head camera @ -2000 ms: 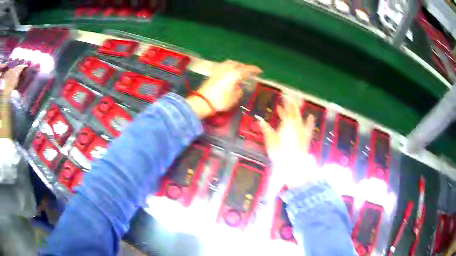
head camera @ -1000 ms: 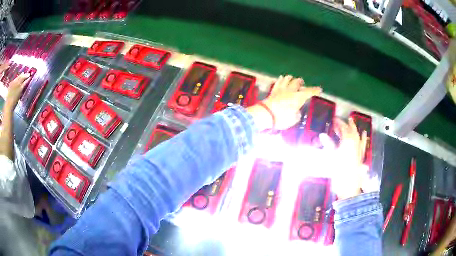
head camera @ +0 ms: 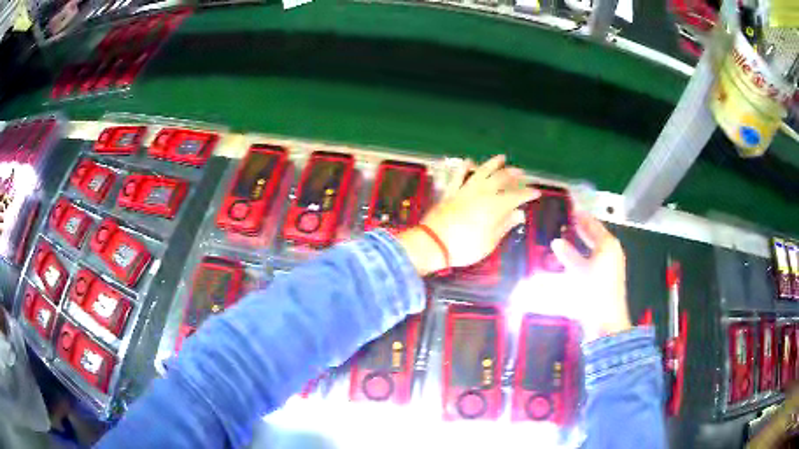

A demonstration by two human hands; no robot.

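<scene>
Back-up red phones with dark batteries, such as this one (head camera: 320, 200), lie in two rows in a clear plastic tray (head camera: 171, 346). My left hand (head camera: 477, 215) is over the upper row with fingers apart, partly hiding one phone; its fingertips are by the upper row's rightmost phone (head camera: 550, 215). My right hand (head camera: 600, 276) is at that phone's right side, its thumb near the lower part. Whether it grips the phone cannot be told. Glare washes out the area below the hands.
A second tray of red phones with pale-labelled bays (head camera: 119, 250) lies left. A green belt (head camera: 368, 79) runs behind a pale rail, with a grey post (head camera: 675, 145) at right. Slim red pens (head camera: 675, 329) lie right of my right hand. Another phone tray (head camera: 745, 359) is at far right.
The view has shifted, with trays and pens now further left. Both hands have moved rightward along the tray's upper row since the oldest frame. More phones on the left are uncovered.
</scene>
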